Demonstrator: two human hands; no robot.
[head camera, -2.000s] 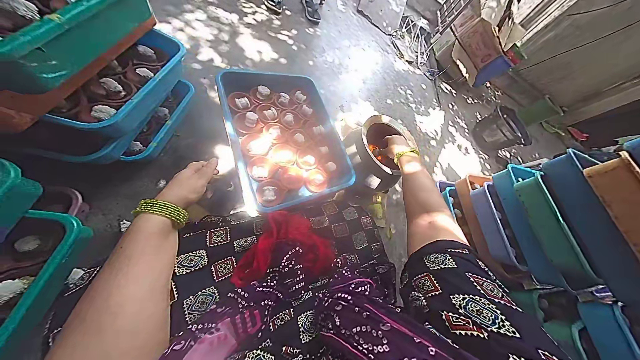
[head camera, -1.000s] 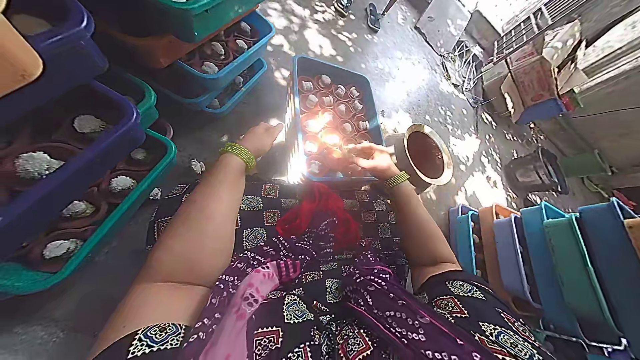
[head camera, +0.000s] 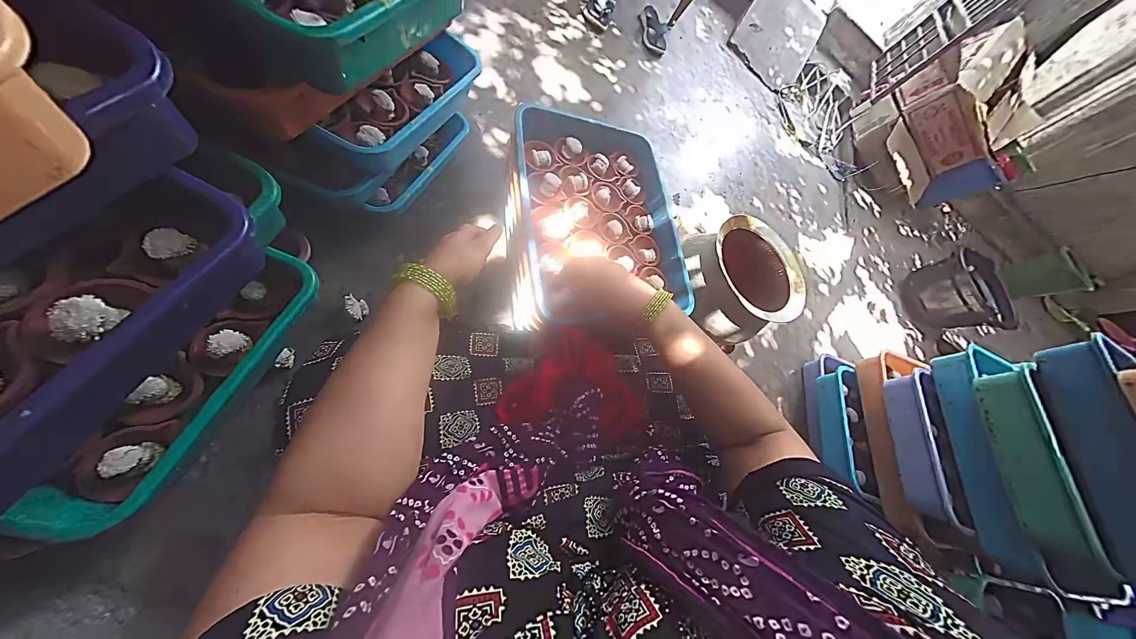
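Observation:
A blue plastic crate (head camera: 667, 191) stands on the ground before me, holding rows of small reddish-brown cups (head camera: 612, 226), each with a white lump in it. My right hand (head camera: 590, 286) reaches into the near end of this crate; glare washes out its fingers, so its hold cannot be told. Just left of the crate is my left hand (head camera: 468, 251), half curled, its fingertips near the crate's side and blurred by light. A round metal pot (head camera: 792, 266) with dark reddish-brown contents sits against the crate's right side, tilted toward the right in this view.
Stacked crates, purple (head camera: 133, 373), green (head camera: 293, 311) and blue (head camera: 466, 67), hold similar cups at the left. More crates (head camera: 1012, 444) line the right. A black bucket (head camera: 954, 288) and cardboard box (head camera: 945, 133) lie beyond the pot. Someone's sandalled feet (head camera: 655, 31) show at the top.
My right hand has left the pot's mouth and moved over to the crate, now at its near end. My left hand stays beside the crate's left side. The view has shifted left.

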